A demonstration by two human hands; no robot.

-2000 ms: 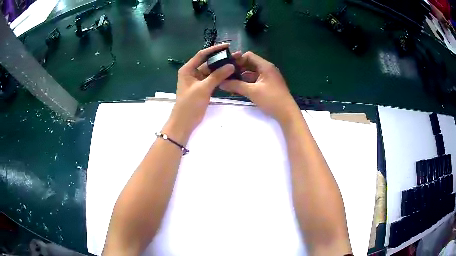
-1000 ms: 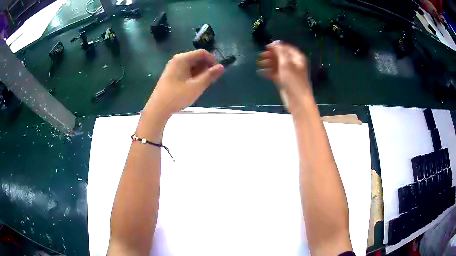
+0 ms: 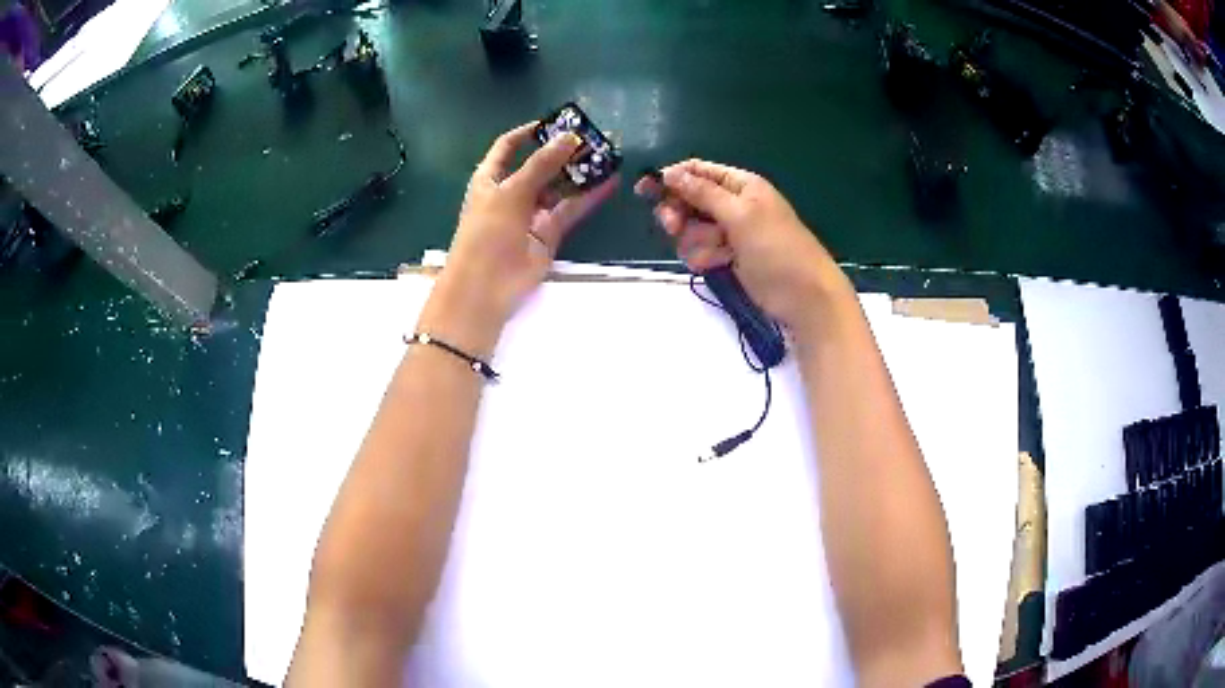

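Observation:
My left hand (image 3: 517, 202) holds an open black adapter housing (image 3: 599, 157) with a circuit board showing inside, above the green bench. My right hand (image 3: 726, 222) is close to its right, not touching it, and holds a small black piece (image 3: 652, 182) at the fingertips. A folded bundle of black DC cable (image 3: 747, 320) hangs below my right hand over the white work sheet (image 3: 618, 511). Its barrel plug (image 3: 727, 448) points to the lower left. Whether a wire joins the small piece to the housing cannot be told.
Half-assembled adapters (image 3: 505, 30) lie scattered on the green bench (image 3: 443, 202), with a loose cord (image 3: 363, 195) at left. A grey post (image 3: 114, 202) stands at left. Black case covers (image 3: 1155, 518) are in rows on the right-hand sheet (image 3: 1095, 383).
A second ago both hands looked empty over the bench. Now my left hand has an open housing and my right hand a cable. The adapters on the bench have shifted.

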